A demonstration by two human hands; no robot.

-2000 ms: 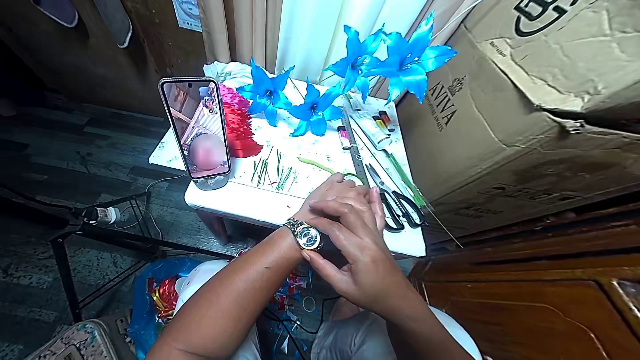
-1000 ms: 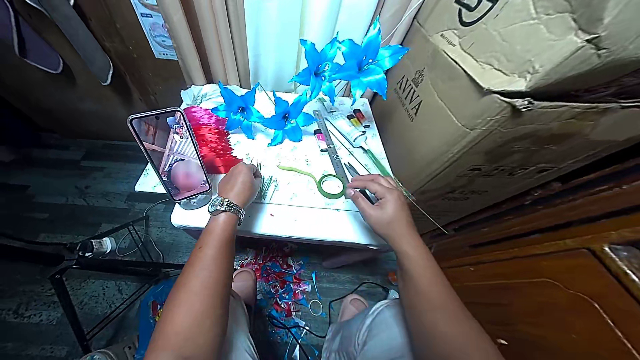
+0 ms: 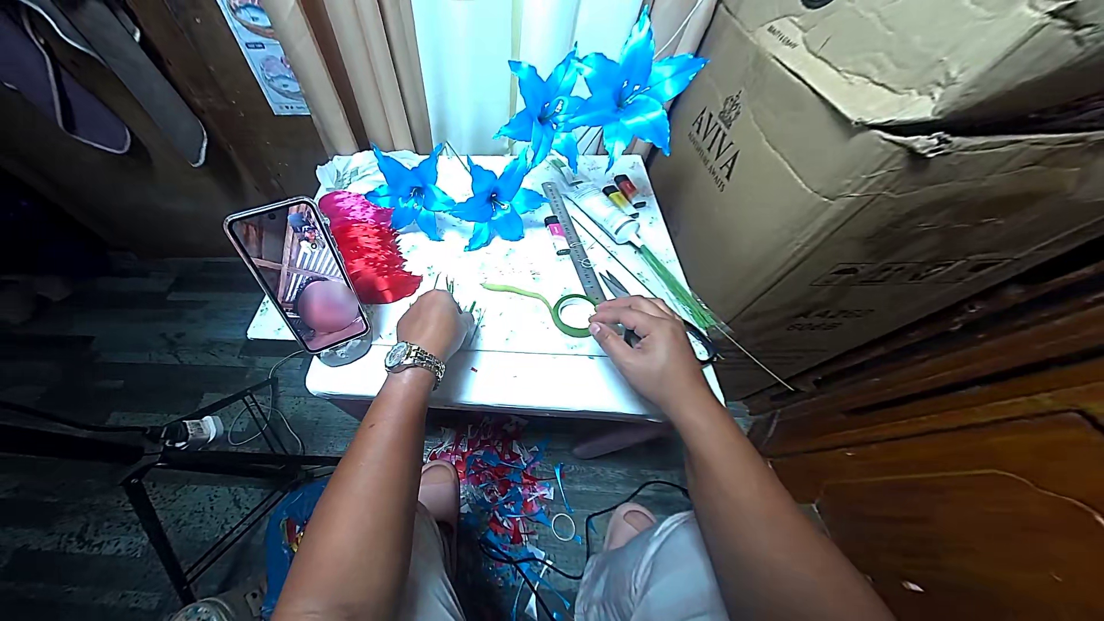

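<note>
My left hand (image 3: 434, 325), with a watch on its wrist, rests on the white table (image 3: 517, 379) over some short green wire pieces (image 3: 476, 312); its fingertips are hidden. At the right, my right hand (image 3: 642, 341) touches the edge of a green floral tape roll (image 3: 573, 316), whose loose end trails left. Black-handled scissors (image 3: 703, 343) lie partly beneath that hand. A metal ruler (image 3: 576, 246) stretches behind the roll. Blue ribbon flowers (image 3: 498, 200) are at the back, beside a stack of red ribbon petals (image 3: 371, 250).
A phone (image 3: 302, 276) stands at the table's left edge. White glue bottle (image 3: 608, 214), small colored bottles (image 3: 623, 197) and green stems (image 3: 677, 285) lie at the right, near a large cardboard box (image 3: 819, 190). A black metal frame (image 3: 216, 457) is at lower left; ribbon scraps (image 3: 509, 492) cover the floor.
Two seconds ago my hands were together above the table's front; now they are apart, the left at the wire pieces and the right at the tape roll. Little differs from one second ago.
</note>
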